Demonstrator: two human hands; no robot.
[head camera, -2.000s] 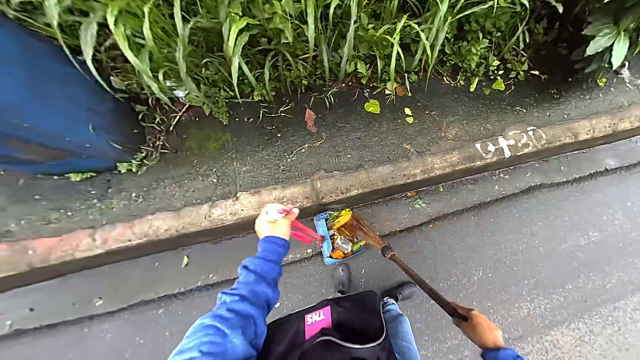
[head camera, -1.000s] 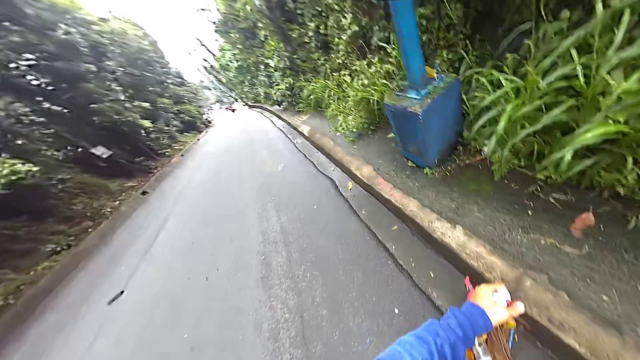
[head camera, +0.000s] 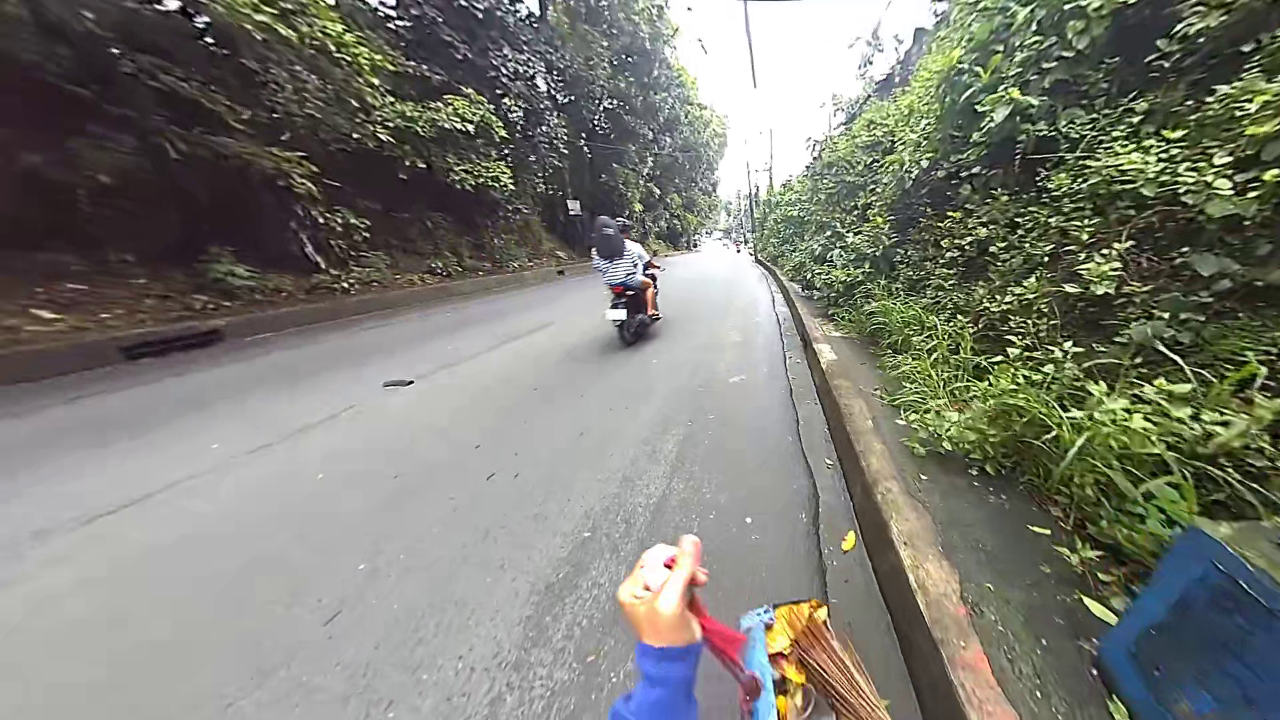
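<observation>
My left hand (head camera: 662, 592), in a blue sleeve, is closed around the end of a red strap (head camera: 722, 640) at the lower middle. The strap runs down to a blue dustpan-like container (head camera: 760, 655) holding yellow leaves (head camera: 795, 625) and other litter. The bristles of a stick broom (head camera: 838, 668) lie over the container's right part. My right hand and the broom's handle are out of view.
A motorcycle (head camera: 630, 312) with two riders is on the road (head camera: 450, 480) ahead. A concrete curb (head camera: 890, 520) runs along the right, beside a sidewalk with a blue block (head camera: 1200, 625) and bushes. A yellow leaf (head camera: 849, 541) lies in the gutter.
The view has swung up from the curb to look along the road. The motorcycle with two riders has come into view. My right hand, on the broom handle two seconds ago, is out of view.
</observation>
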